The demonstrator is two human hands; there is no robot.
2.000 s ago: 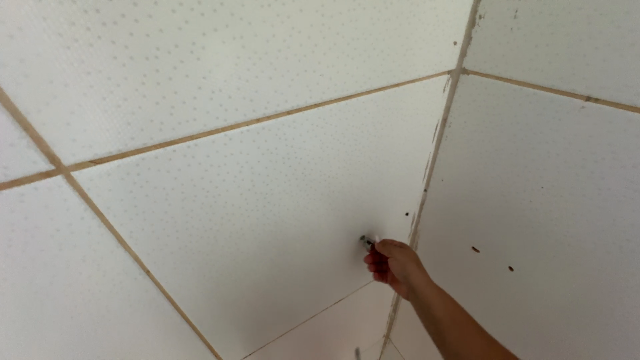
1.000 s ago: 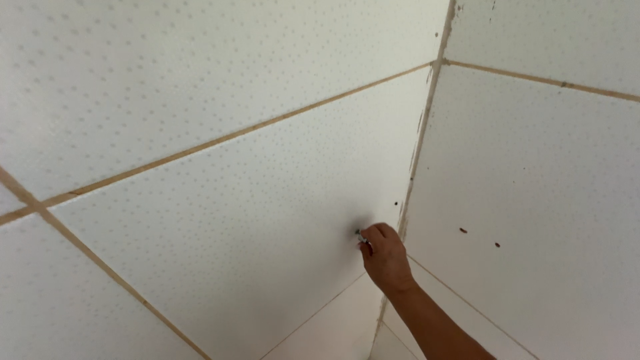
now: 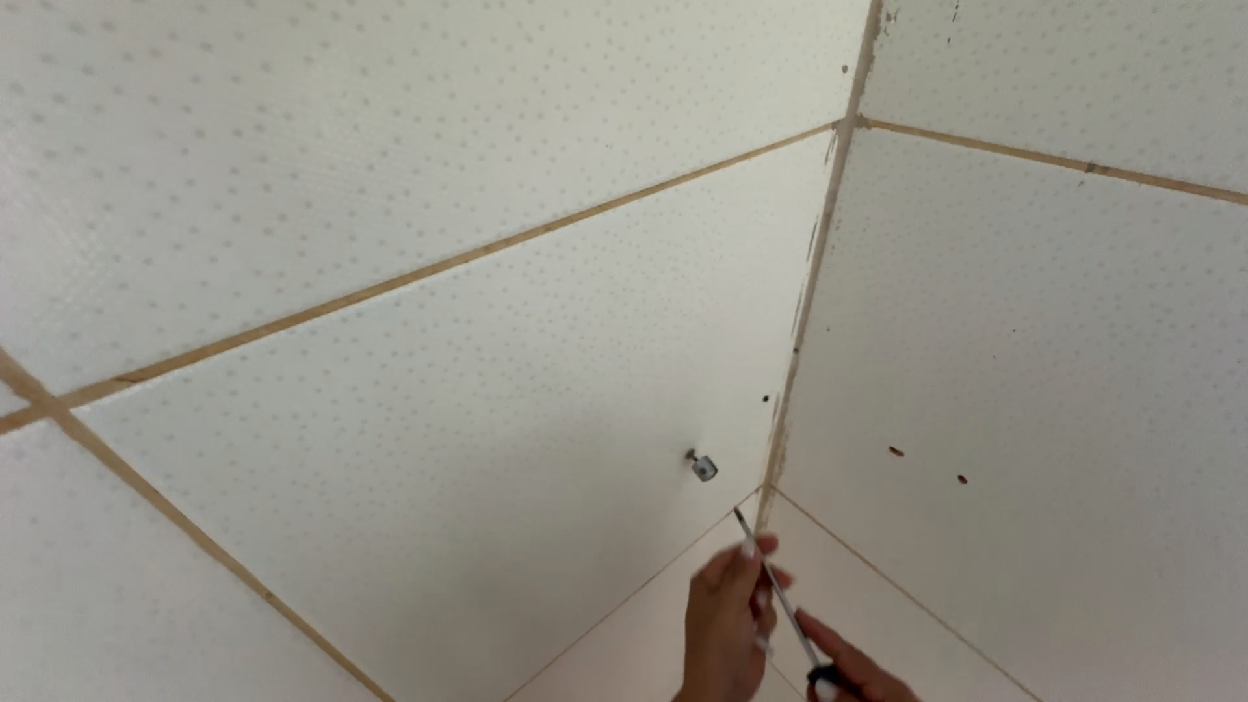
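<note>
A small metal fitting [image 3: 702, 467] stands out from the white dotted wall tile, left of the corner joint. Below and right of it, my left hand [image 3: 723, 614] has its fingers around the thin metal shaft of a screwdriver [image 3: 792, 609], whose dark tip points up and left, apart from the fitting. A small pale piece, too blurred to name, shows at the lower side of my left fingers. My right hand [image 3: 853, 663] is at the bottom edge, closed on the screwdriver's black handle, which is partly cut off by the frame.
Tiled walls meet at a corner joint [image 3: 824, 234] with rough, smeared grout. Tan grout lines [image 3: 487, 249] run between the large tiles. A small dark hole [image 3: 765, 398] lies left of the corner, and two reddish-brown marks [image 3: 896, 451] are on the right wall.
The hand that was at the fitting on the wall has left it, and the fitting now shows uncovered. Two hands and a screwdriver are now in view lower down.
</note>
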